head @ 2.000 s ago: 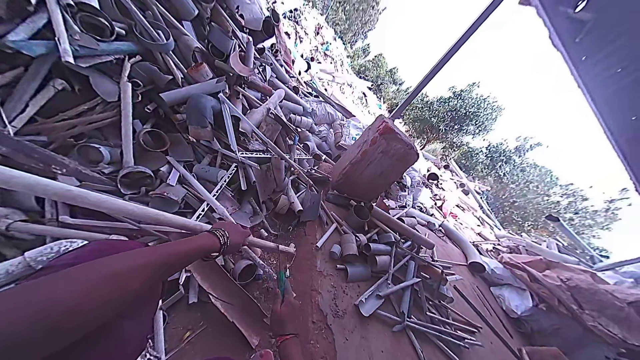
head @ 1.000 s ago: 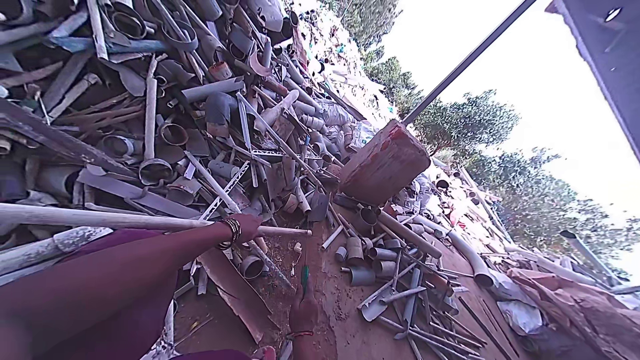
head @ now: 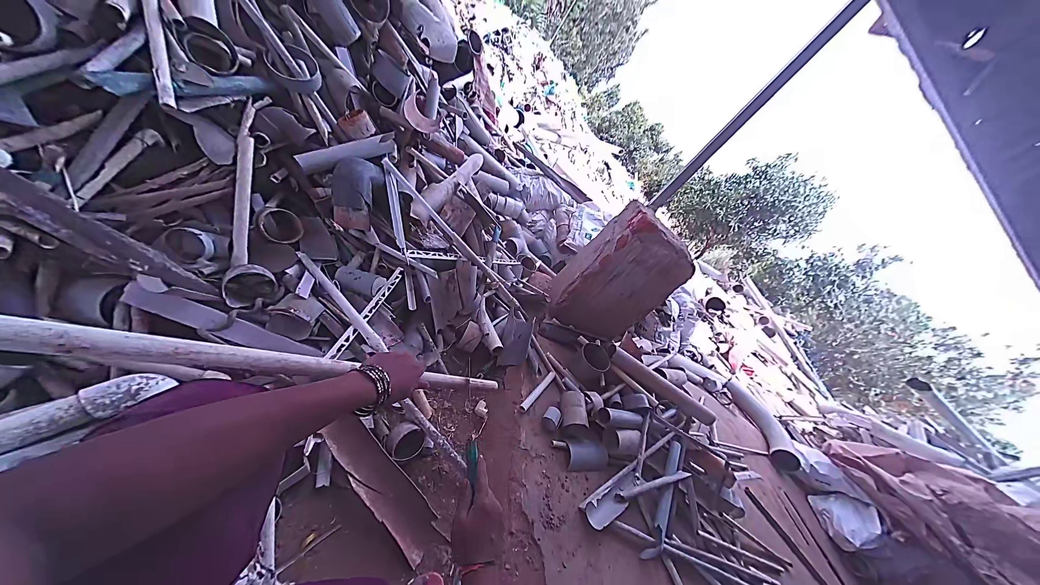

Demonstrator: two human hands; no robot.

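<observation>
My left hand (head: 394, 378), with bangles on its wrist, is closed around a long pale pipe (head: 203, 354) close to its far end. The pipe runs out of view at the left edge, above my forearm. Lower down, at the bottom centre, my right hand (head: 478, 520) is closed on a slim green item (head: 473, 463) that points up toward the pipe's end; its kind is unclear. A small pale piece (head: 481, 409) lies between the pipe end and the green item. Broken pipe pieces (head: 405, 441) lie just beneath my left hand.
A large heap of scrap pipes and fittings (head: 280, 223) fills the left. A reddish block (head: 624, 272) with a metal bar (head: 756, 106) rising from it stands at centre. Cut pipe pieces (head: 585, 455) lie on the reddish ground beyond. A brown sheet (head: 934, 496) is at the right.
The long pipe in my left hand has turned to lie more level across the view. My right hand shows more fully at the bottom, still with the green item.
</observation>
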